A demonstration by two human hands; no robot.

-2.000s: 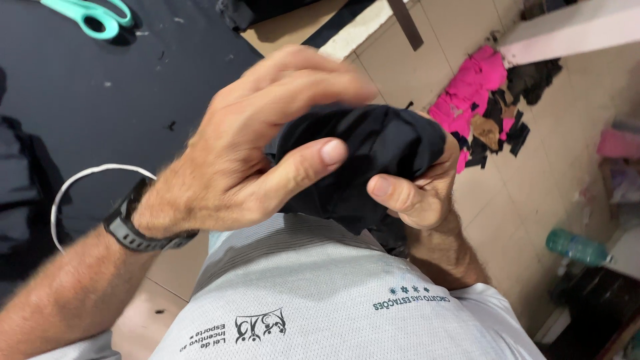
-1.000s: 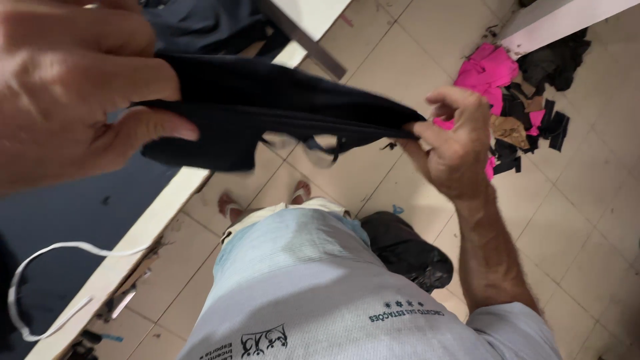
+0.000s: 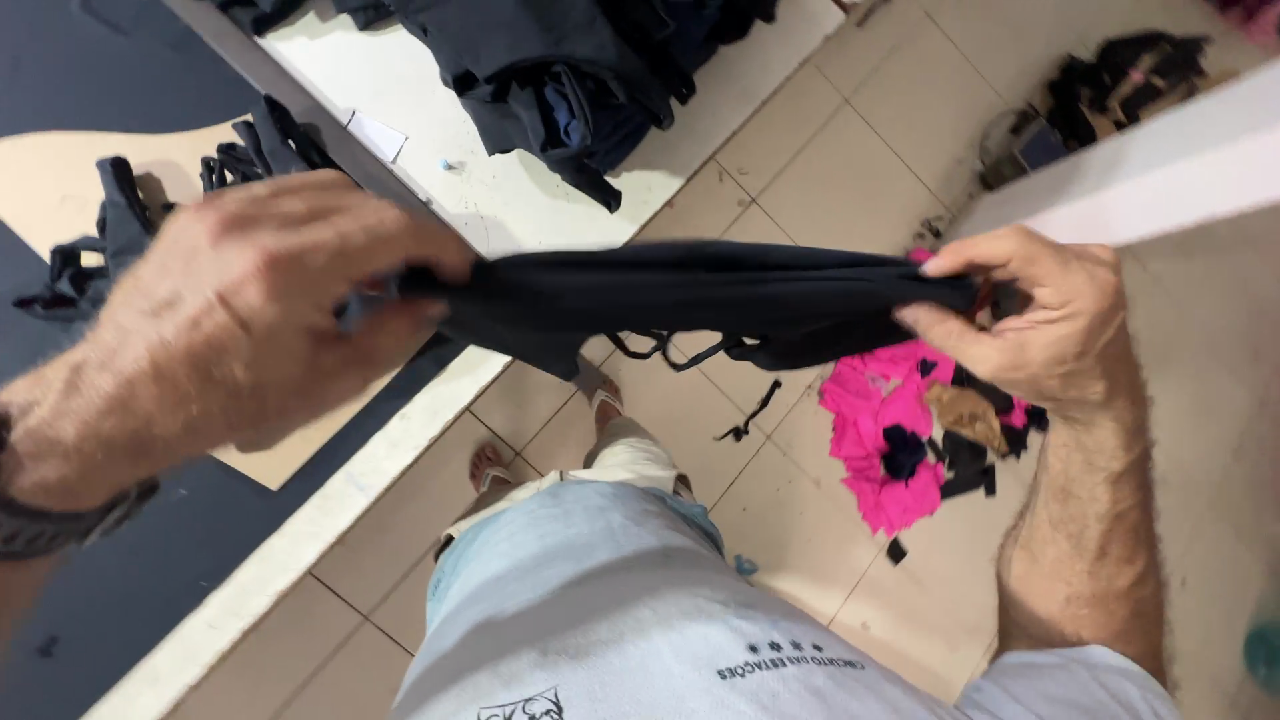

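A black fabric garment is stretched sideways between my two hands, with thin loops of fabric hanging below its middle. At its left end, my left hand pinches the cloth between thumb and fingers; this hand is slightly blurred. My right hand grips the other end, thumb below and fingers above. Left of and beyond my left hand, dark fabric pieces lie on a tan sheet on the dark tabletop.
A white table carries a pile of dark garments. On the tiled floor lie pink fabric scraps with black and brown bits, and another dark scrap heap. A white beam crosses the upper right. My feet show below.
The black garment was bunched between my hands two seconds ago; now it is stretched wide, my hands far apart. The view has shifted, bringing the garment pile into sight.
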